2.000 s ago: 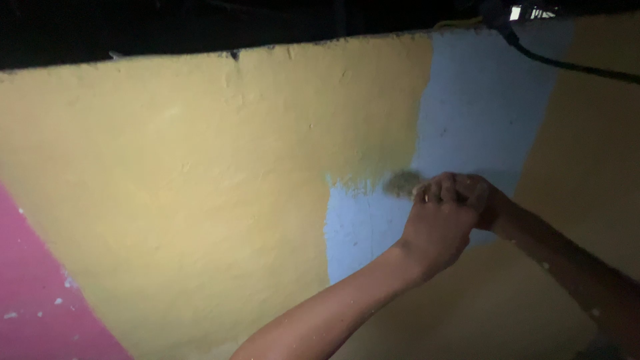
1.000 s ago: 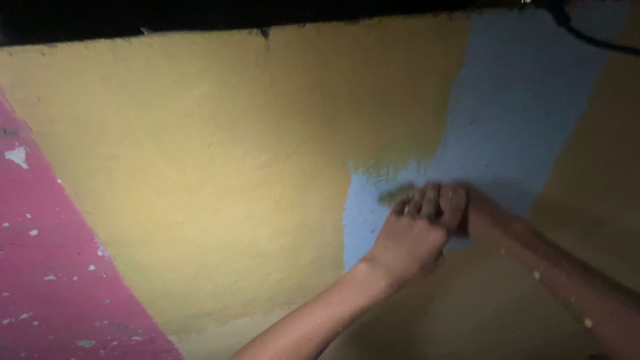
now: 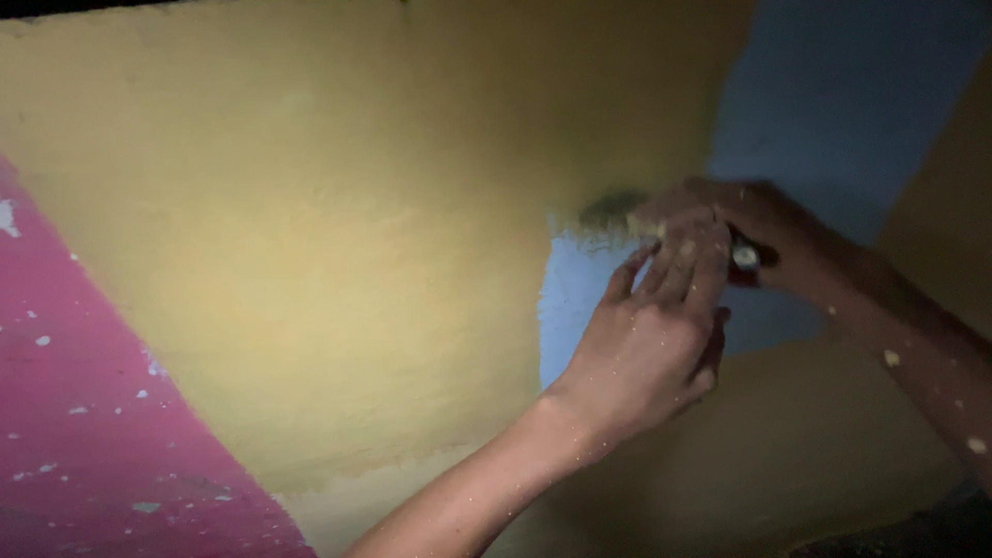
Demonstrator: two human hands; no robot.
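Observation:
A paintbrush [image 3: 616, 209] has its dark, blurred bristles on the wall, at the edge between yellow paint [image 3: 349, 256] and a light blue patch [image 3: 573, 287]. Around the brush is my right hand [image 3: 721, 209], flecked with paint; a round pale end [image 3: 745, 256] of something, perhaps the handle, shows below its palm. My left hand [image 3: 659, 333] reaches up from below, its extended fingers against my right hand's fingers. Whether the left fingers grip the brush too is hidden.
A magenta section [image 3: 93, 403] with chipped white spots fills the wall's lower left. Another blue band [image 3: 837, 101] runs up at the right, beside darker yellow-brown paint [image 3: 945, 194]. The wall's top edge [image 3: 93, 14] shows at upper left, with darkness beyond.
My left hand's fingers, closed over the right hand before, are now more extended. The brush has moved up from the blue patch to its upper edge. The view has shifted nearer the wall.

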